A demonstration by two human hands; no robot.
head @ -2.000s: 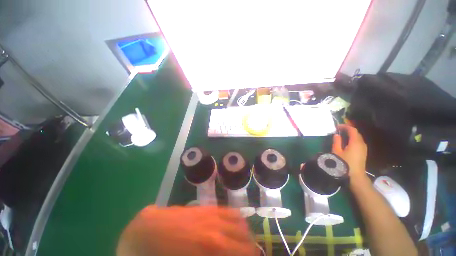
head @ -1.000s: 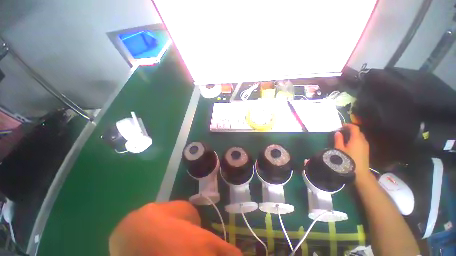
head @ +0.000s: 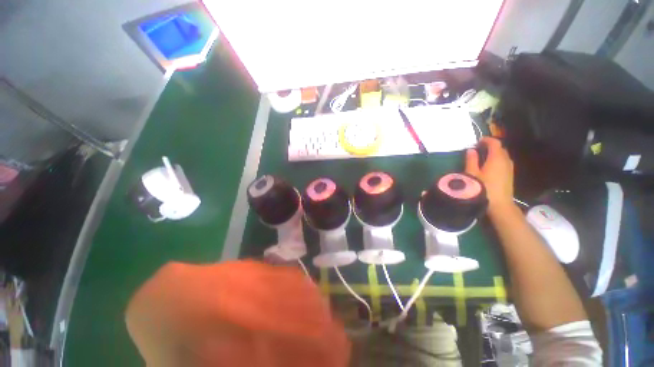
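Four black-and-white security cameras stand in a row on the green bench: the leftmost (head: 276,201), the second (head: 327,205), the third (head: 378,201) and the rightmost (head: 452,204). Their white leads (head: 351,290) run down over the taped bench edge. Pinkish rings show on the faces of the three cameras to the right. My left hand (head: 237,312) is large and blurred at the bottom, below the left cameras; its fingertips cannot be made out. My right hand (head: 495,172) is behind the rightmost camera, by the keyboard's right end, fingers bent; its grip is unclear.
A white keyboard (head: 315,140) bears yellow tape (head: 360,137) and a red-dark pen (head: 413,132), below a bright screen (head: 358,36). A mouse (head: 553,233) and black bulk (head: 574,129) are right. A single camera (head: 168,192) lies on the left belt, with a blue tray (head: 171,34) beyond.
The view has tilted down, so the bench sits higher in the picture. Three camera faces have turned pinkish. My left hand has stayed low; my right hand remains behind the rightmost camera.
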